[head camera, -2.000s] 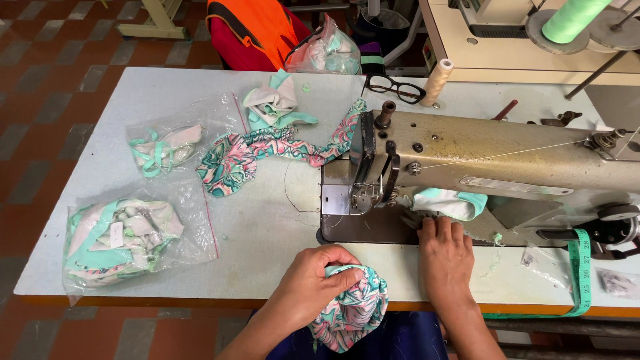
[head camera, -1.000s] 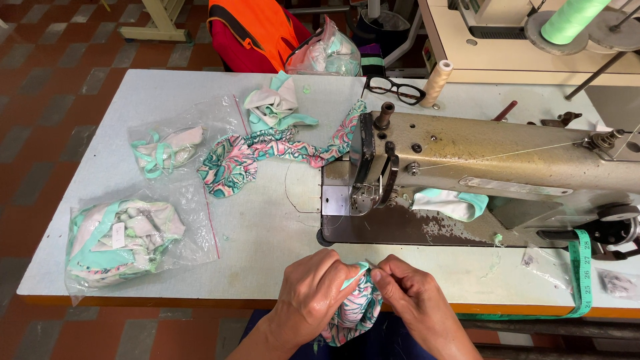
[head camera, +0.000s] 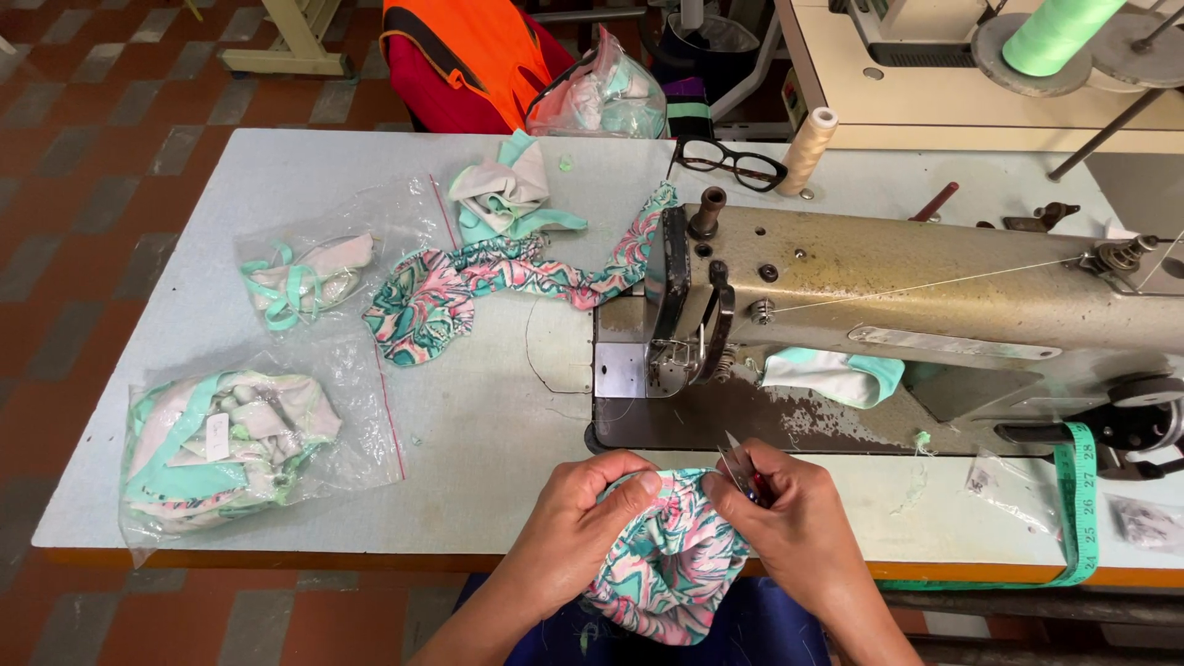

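Observation:
A gathered piece of patterned fabric (head camera: 671, 564) in pink, teal and white hangs over my lap at the table's front edge. My left hand (head camera: 592, 518) pinches its upper edge on the left. With thumb and fingers, my right hand (head camera: 786, 509) grips the same edge on the right and also holds small thread snips (head camera: 737, 467), their blades pointing up. Just beyond my hands stands the industrial sewing machine (head camera: 888, 268). A white and mint fabric piece (head camera: 832, 375) lies under its arm. A matching patterned gathered strip (head camera: 555, 277) lies left of the machine head.
Plastic bags of fabric pieces (head camera: 231, 453) (head camera: 314, 277) lie on the left of the table (head camera: 481, 444). Eyeglasses (head camera: 731, 165) and a beige thread cone (head camera: 809, 153) stand behind the machine. A green tape measure (head camera: 1078, 504) hangs over the front edge at right.
My right hand has left the machine bed and come to the patterned fabric beside my left hand. Snips now show in it. The fabric's upper edge is now spread between both hands.

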